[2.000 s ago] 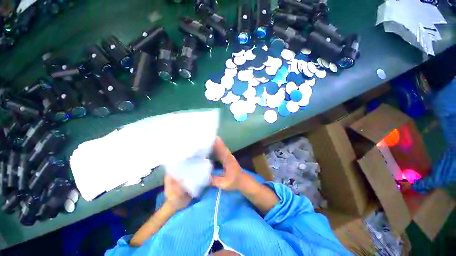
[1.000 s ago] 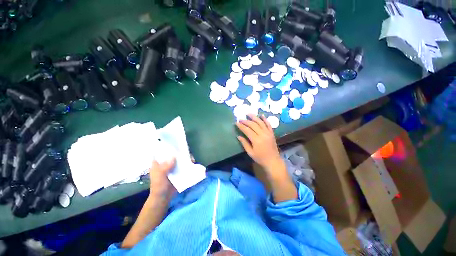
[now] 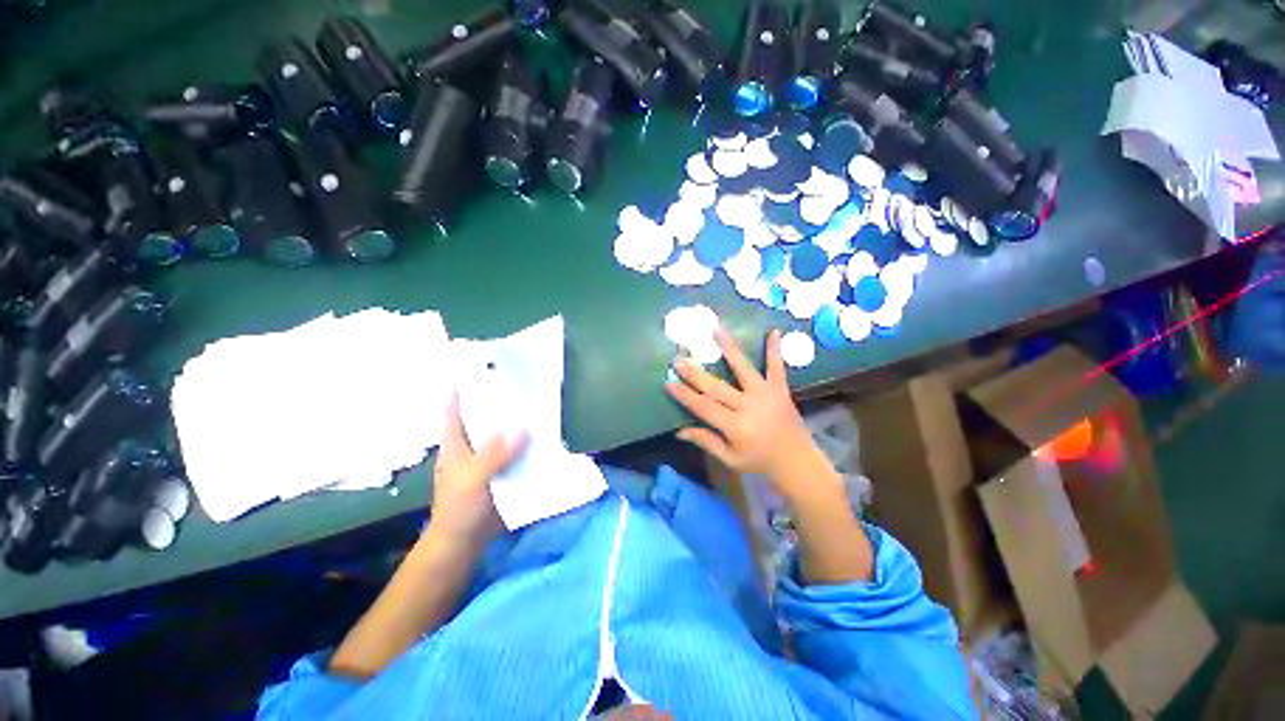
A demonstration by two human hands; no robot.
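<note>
My left hand holds a white folded sheet with a small dark dot on it, just right of a fanned stack of white sheets at the bench's front edge. My right hand is spread, fingertips at a few white discs near the front edge. Whether a fingertip presses on a disc cannot be told. Behind them lies a loose pile of white and blue discs.
Black barrel-shaped units line the back and left of the green bench. More white sheets lie far right. Open cartons stand below the front edge, right of me, with a red-orange glow inside one.
A few discs now lie apart, in front of the pile, by my right fingertips. My right fingers are spread wider. My left hand still holds the sheet. The view has shifted slightly.
</note>
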